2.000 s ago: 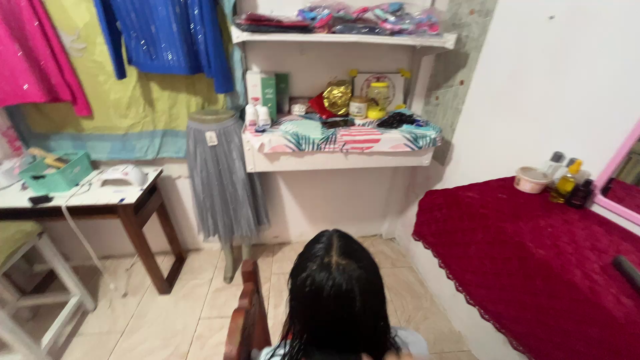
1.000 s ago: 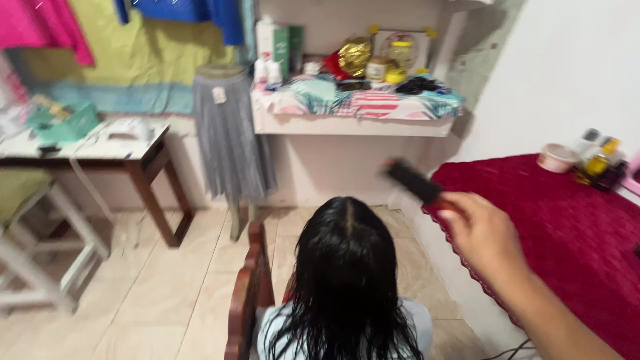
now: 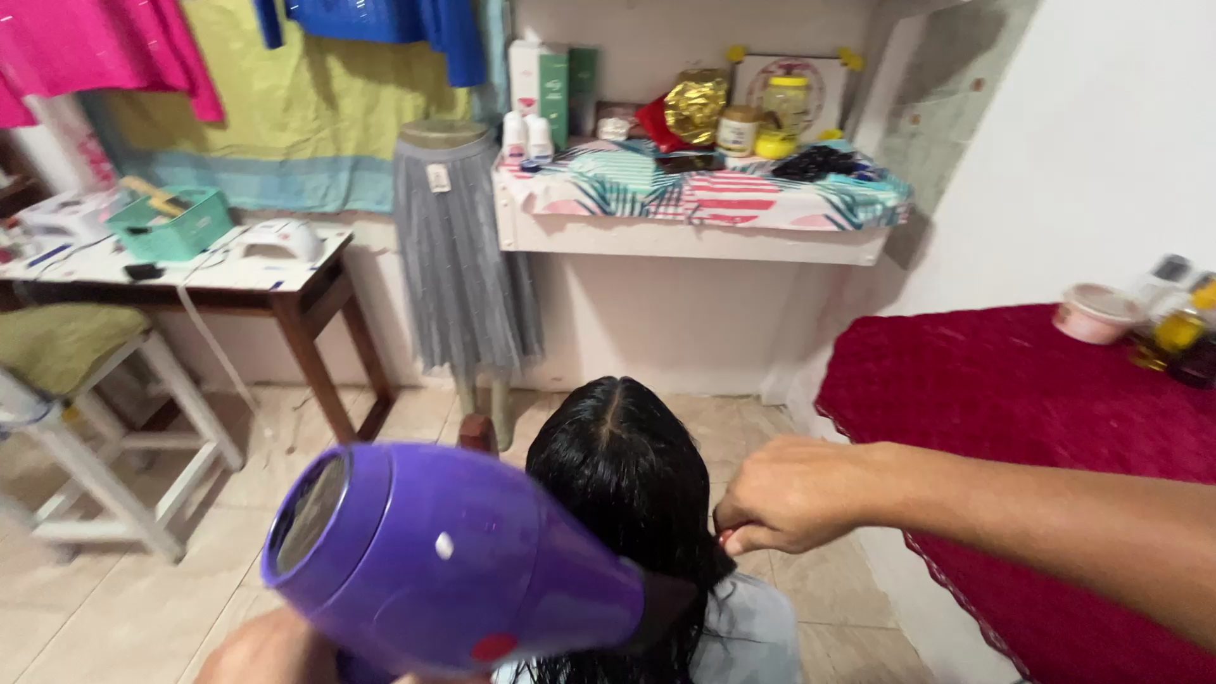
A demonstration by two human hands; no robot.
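A purple hair dryer [image 3: 456, 560] with a black nozzle fills the lower middle of the head view, its nozzle pointing right across the seated person's long, dark, wet-looking hair [image 3: 617, 475]. My left hand [image 3: 275, 651], partly cut off by the bottom edge, is closed on the dryer's handle. At the right side of the hair, my right hand [image 3: 788, 494] grips a hairbrush by its reddish handle [image 3: 727, 537]; the dark brush head is against the hair and mostly hidden. The person faces away and wears a light top [image 3: 750, 627].
A table with a dark red cloth [image 3: 997, 380] stands at the right, bearing a tub and bottles. Ahead are a shelf [image 3: 684, 242] with jars and boxes, and a grey skirt on a stand [image 3: 456, 256]. A desk [image 3: 313, 275] and stool [image 3: 76, 347] stand left.
The hair dryer and my left hand have come into view. My right hand, raised with the brush at the right a second ago, is now down at the side of the hair.
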